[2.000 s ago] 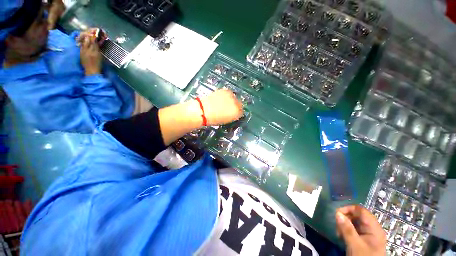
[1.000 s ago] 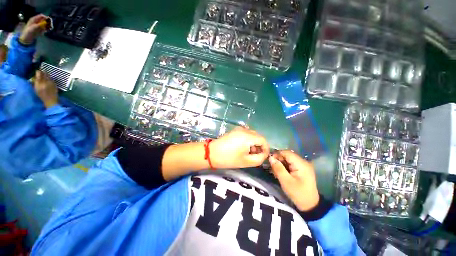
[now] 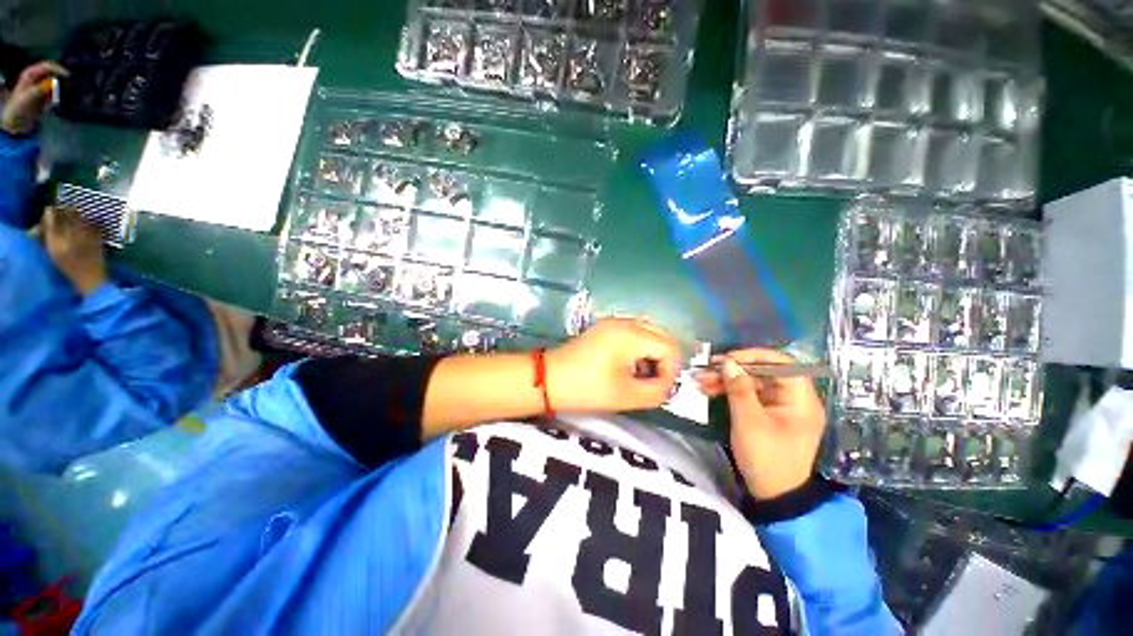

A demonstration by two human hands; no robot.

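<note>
My left hand point(image 3: 615, 367), with a red string at the wrist, is closed around a small dark component point(image 3: 647, 368), mostly hidden by the fingers. My right hand point(image 3: 777, 420) holds thin grey tweezers point(image 3: 795, 369) pointing left toward the left hand. A small white sheet point(image 3: 691, 395) shows between the two hands; which hand bears it I cannot tell. The part-filled blister tray point(image 3: 528, 252) lies left of centre, with shiny parts in its left pockets. A film packet with a blue end point(image 3: 698, 205) and dark strip lies beyond my hands.
A full blister tray point(image 3: 941, 345) lies at right, a tray with empty pockets point(image 3: 888, 93) at top right, and another with parts point(image 3: 547, 56) at top. A white box point(image 3: 1090, 273) stands at the right edge. A neighbour's hand point(image 3: 77, 249) is by a white sheet point(image 3: 224, 147) at left.
My left hand has moved from the part-filled tray to beside my right hand. The tweezers now show in my right hand. The small white sheet is now between the hands. The view has shifted.
</note>
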